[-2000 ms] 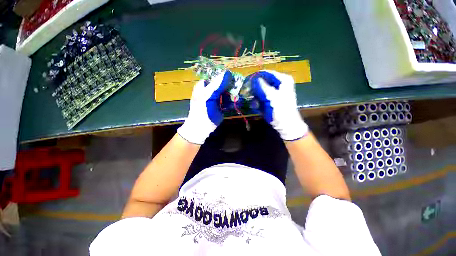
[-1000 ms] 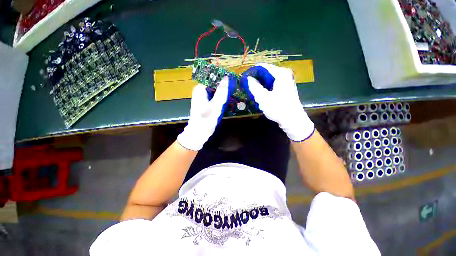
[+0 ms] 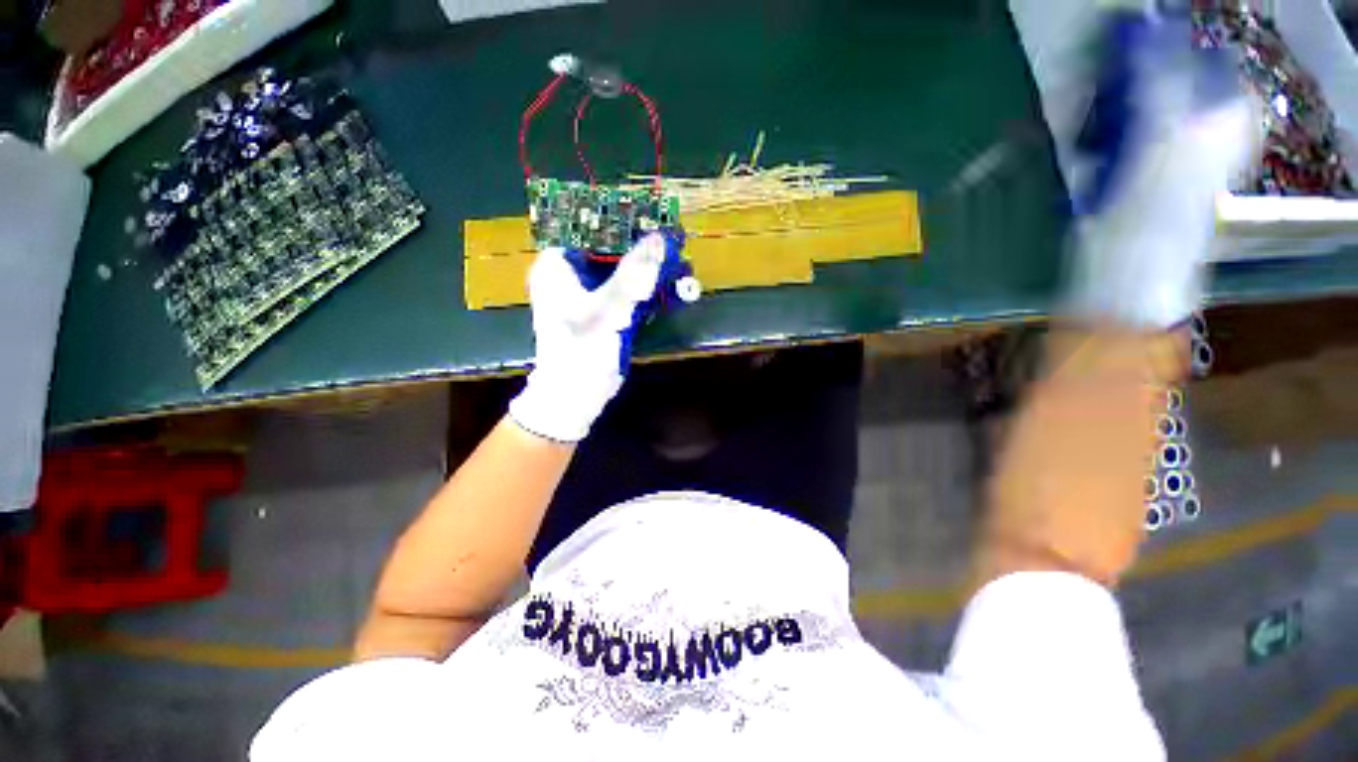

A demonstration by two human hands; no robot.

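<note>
My left hand (image 3: 584, 335), in a white glove with blue fingertips, grips a green PCB strip (image 3: 596, 213) above the yellow strip (image 3: 767, 250). Red lead wires (image 3: 655, 119) arch up from the board to silvery round end parts (image 3: 602, 84). Another small white disc (image 3: 687, 289) shows beside the fingertips. My right hand (image 3: 1162, 179), gloved and strongly blurred, is over the near left wall of the finished-board bin (image 3: 1284, 209) at the right. Its fingers are too blurred to tell whether they hold anything.
Pale breakaway rails (image 3: 760, 185) lie loosely behind the yellow strip. A panel stack (image 3: 283, 223) with dark wires and discs lies at left. A left bin (image 3: 112, 97) with red wired parts stands at the back left. A red plastic stool (image 3: 127, 521) and ring-ended tubes (image 3: 1177, 462) are below the bench.
My right hand has left the board and swung right to the bin. My left hand has moved slightly left with the PCB strip, which now shows more fully.
</note>
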